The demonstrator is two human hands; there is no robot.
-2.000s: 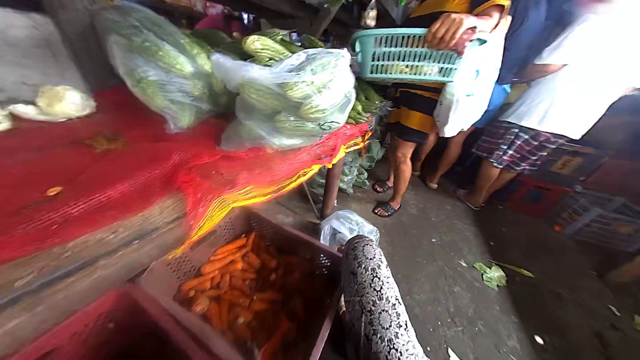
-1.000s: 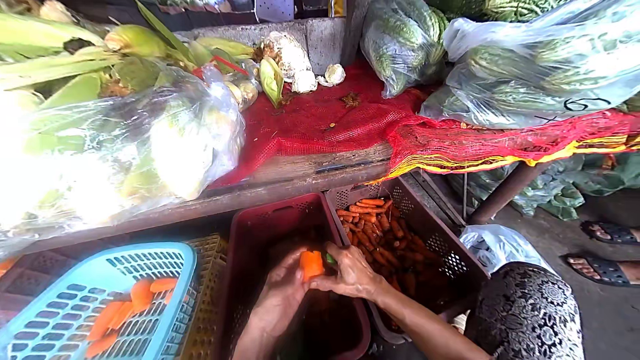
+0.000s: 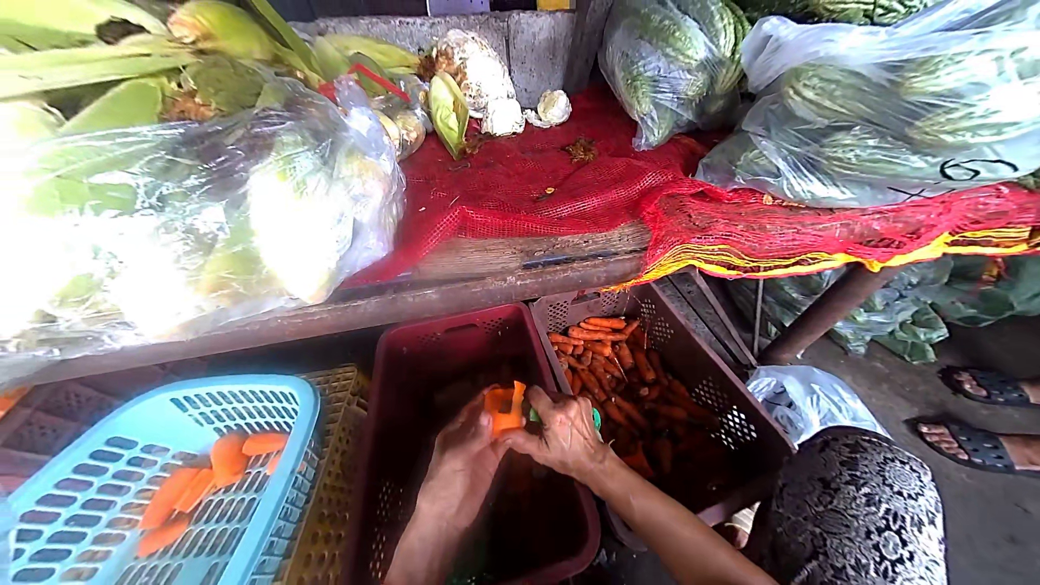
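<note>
My left hand (image 3: 467,439) grips a piece of peeled carrot (image 3: 505,409) above a dark red plastic crate (image 3: 455,325). Against the carrot, my right hand (image 3: 565,426) is closed around a small green-handled tool (image 3: 597,418), mostly hidden by the fingers; its kind is unclear. A strip of orange peel stands up at the carrot's right side. Whole carrots (image 3: 601,349) fill much of the brown crate (image 3: 711,398) just right of my hands. At the lower left, several peeled carrot pieces (image 3: 195,487) lie in a light blue plastic basket (image 3: 305,406).
A wooden stall table (image 3: 520,252) with red netting (image 3: 520,187) runs above the crates. It bears bagged corn (image 3: 244,195), cauliflower pieces (image 3: 552,107) and bagged green gourds (image 3: 861,122). A table leg (image 3: 829,313) slants down at right, near a person's sandalled feet (image 3: 967,443).
The view has swung left and down since the first frame. Both hands, out of view then, work over the red crate in the later frames; an orange strip now stands up from the carrot.
</note>
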